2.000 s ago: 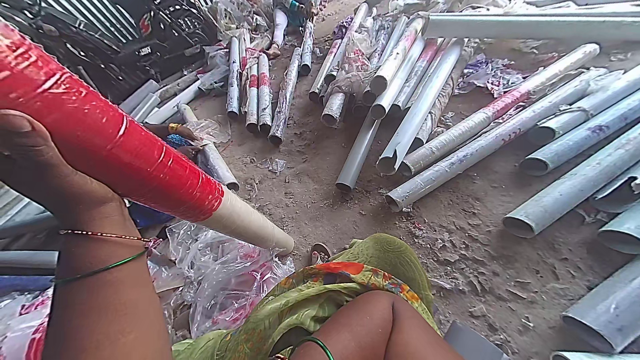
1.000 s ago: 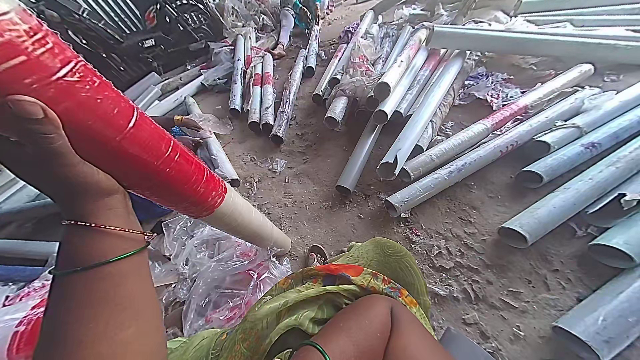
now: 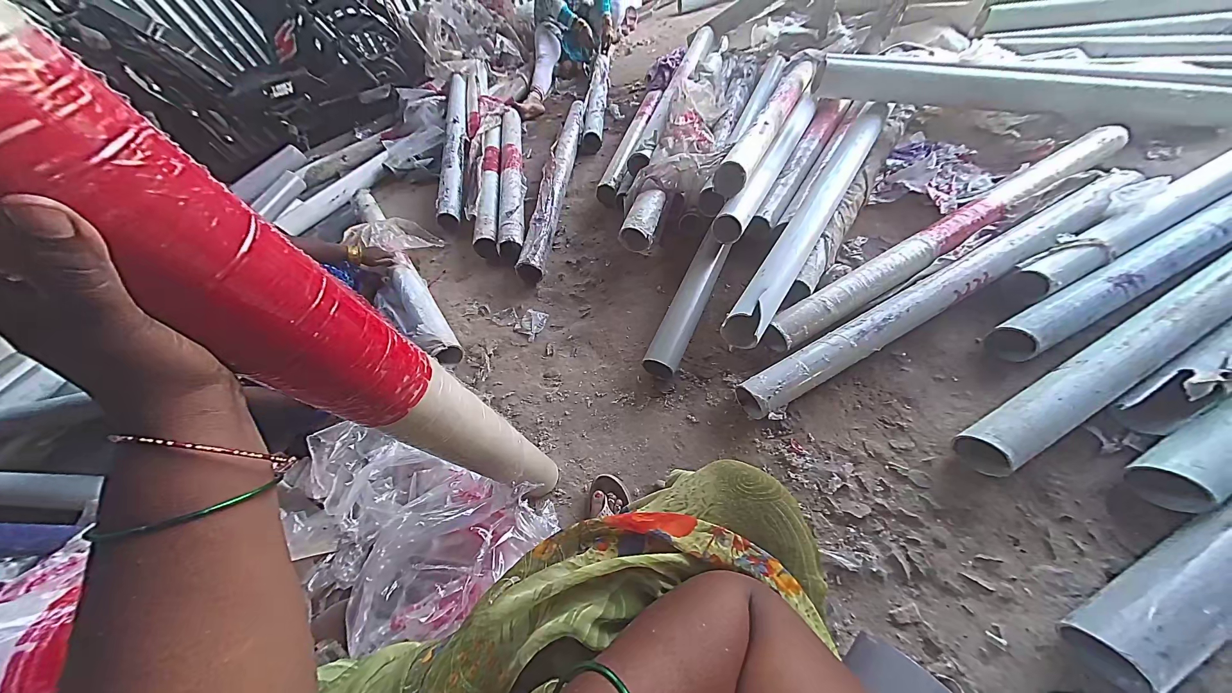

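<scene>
A thick pipe (image 3: 221, 269) wrapped in red plastic film slants from the upper left down to a bare beige end near the middle. My left hand (image 3: 96, 318), with a beaded bracelet and a green bangle on its wrist, grips this pipe from below; its fingers are partly cut off by the frame edge. Crumpled clear plastic film (image 3: 414, 549) lies under the lower end of the pipe. My right arm is bent at the bottom centre, a green bangle near the wrist, and the hand itself is out of view.
Many grey pipes (image 3: 934, 289) lie on the dirt ground (image 3: 616, 414) ahead and to the right. A co-worker's hand (image 3: 371, 258) touches a film-wrapped pipe (image 3: 416, 298) at left. Another person sits at the top (image 3: 547, 53). A motorcycle (image 3: 289, 77) stands at upper left.
</scene>
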